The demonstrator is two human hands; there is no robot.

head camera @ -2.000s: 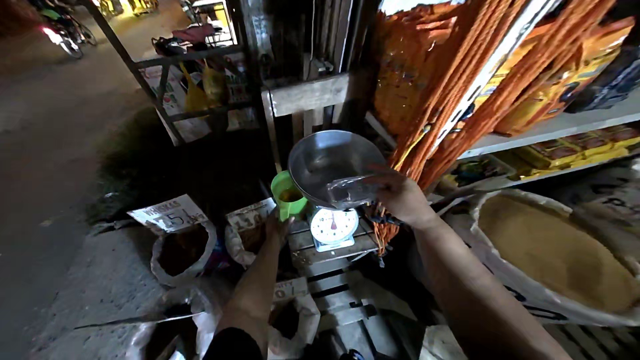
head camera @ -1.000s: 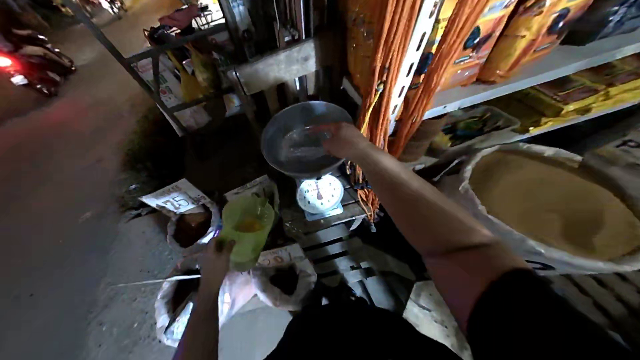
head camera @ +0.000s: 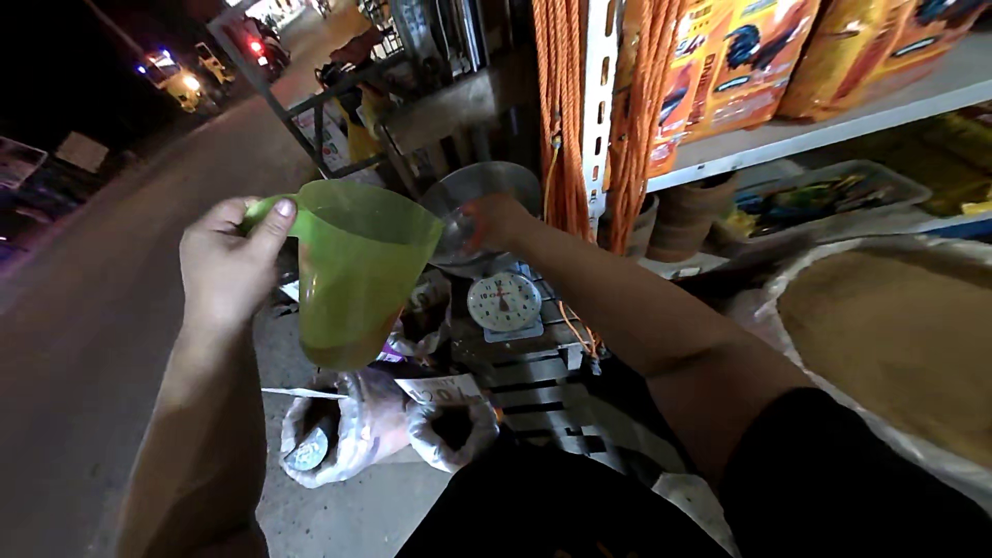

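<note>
My left hand (head camera: 236, 256) grips the handle of a translucent green plastic pitcher (head camera: 356, 287), held upright at the left of centre; what is inside is hard to tell. Over the metal weighing pan (head camera: 496, 182) is my right hand (head camera: 496, 225), its fingers partly blurred and reaching into the pan. Something clear seems to be at its fingertips, but whether it is held cannot be told. The pan rests above a dial scale (head camera: 504, 302) with a white round face, which stands on a slatted wooden surface.
Open sacks (head camera: 453, 430) with price signs stand below the pitcher. A large sack of tan grain (head camera: 891, 341) is at the right. Orange ropes (head camera: 562, 116) hang from a white shelf post (head camera: 598, 101), beside shelves of orange feed bags (head camera: 744, 62). A road with vehicles lies at the left.
My left hand has raised the green pitcher from low by the sacks to beside the pan. My right hand stays at the pan. The view has shifted.
</note>
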